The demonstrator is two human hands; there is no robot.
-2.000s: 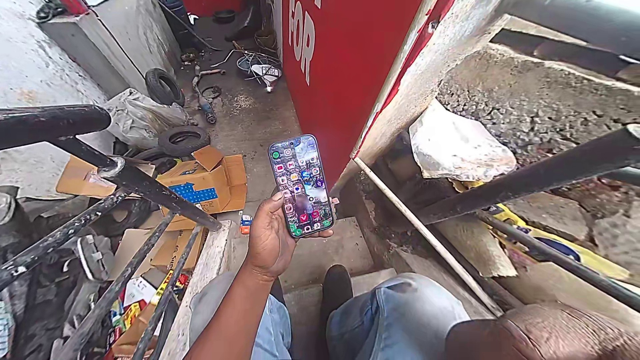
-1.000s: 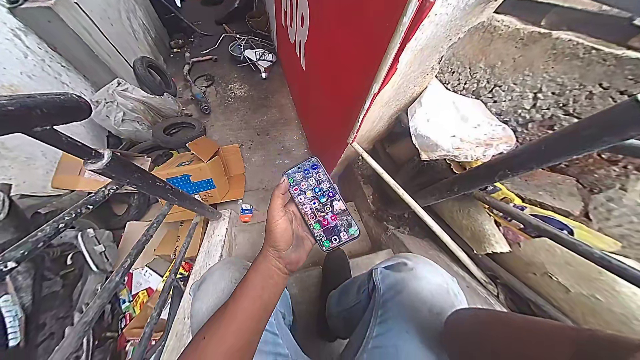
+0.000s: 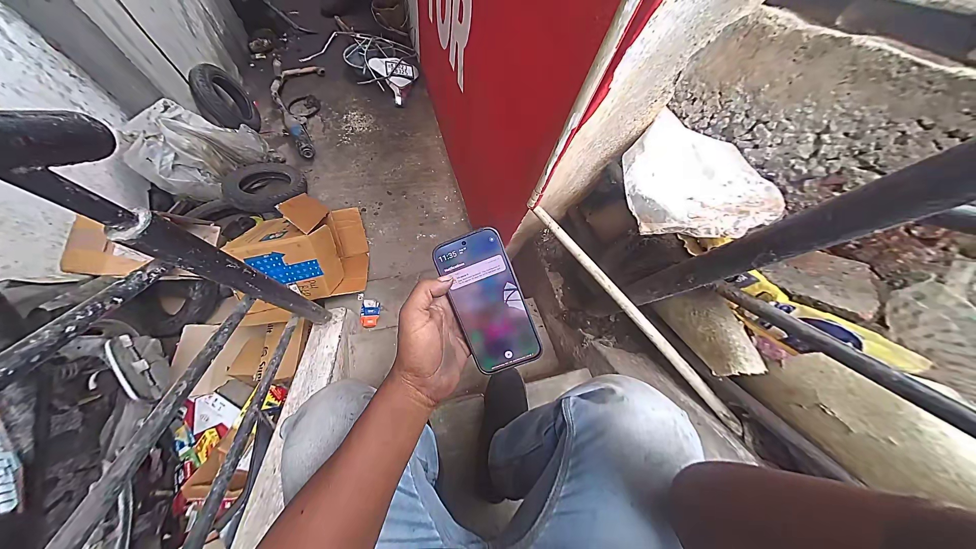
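A smartphone [image 3: 492, 313] lies in my left hand [image 3: 431, 335], tilted a little, with its screen facing up. My left thumb rests at the phone's left edge, and the other fingers are hidden behind it. The screen shows a notification panel over a blurred background. Below the phone are my knees in faded blue jeans [image 3: 610, 450] and one dark shoe [image 3: 505, 400] on the concrete steps. At the lower right my right forearm crosses the frame edge; my right hand is out of view.
Black metal railings [image 3: 206, 259] slope down on the left, and another rail [image 3: 808, 221] on the right. An open cardboard box [image 3: 305, 248], tyres [image 3: 263, 187] and a plastic sack [image 3: 183, 145] lie at the left. A red panel [image 3: 511, 99] stands ahead, beside a pale pole [image 3: 633, 313].
The phone's screen has gone from a grid of app icons to a notification panel. My left thumb has moved from beside the screen's lower part to the upper left edge.
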